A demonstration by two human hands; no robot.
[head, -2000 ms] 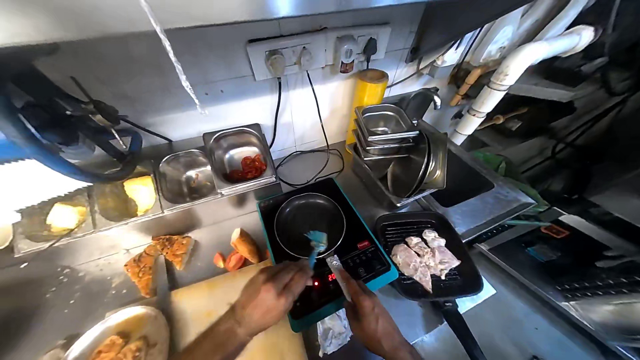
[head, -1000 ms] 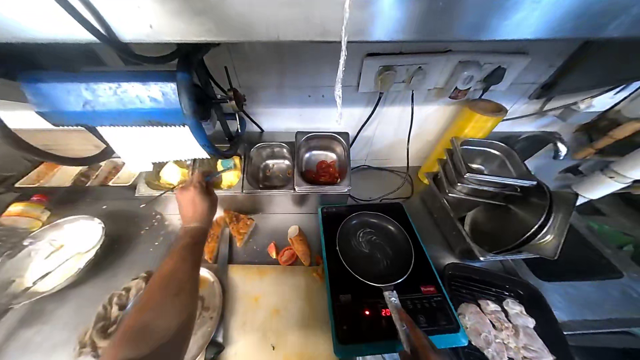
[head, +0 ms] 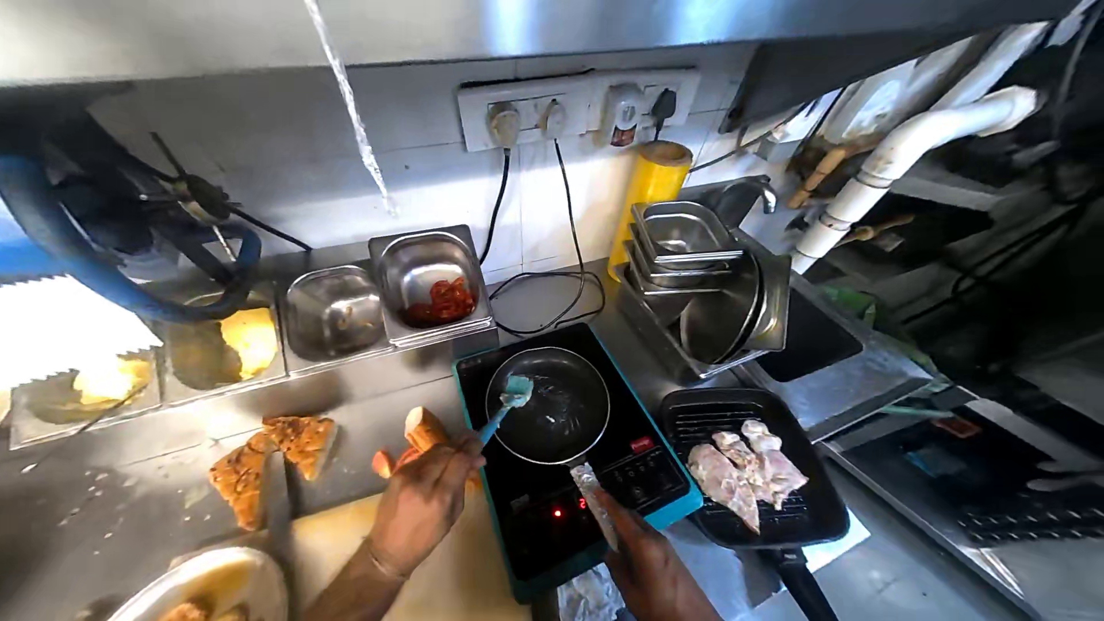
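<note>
My left hand (head: 424,504) grips a teal silicone brush or spatula (head: 516,392), its head over the left part of a small black frying pan (head: 561,418). Something pale sticks to that head, and streaks shine on the pan's floor. The pan sits on a black induction cooktop (head: 552,545) with a teal edge and lit red digits. Around the pan's wrapped handle is my right hand (head: 647,561). Raw chicken pieces (head: 746,470) lie in a square ridged grill pan (head: 828,509) to the right.
Steel containers along the wall hold yellow butter (head: 250,342) and red pieces (head: 444,302). Left are flatbread wedges (head: 240,479), a knife (head: 278,509), a cutting board (head: 341,528) and a metal plate (head: 276,573). Stacked steel pans (head: 690,259) stand behind the grill pan; cords (head: 552,276) trail behind the cooktop.
My left hand has moved from the butter container at the left back to the frying pan, still with the teal tool. My right hand stays at the pan's handle. The view has turned right.
</note>
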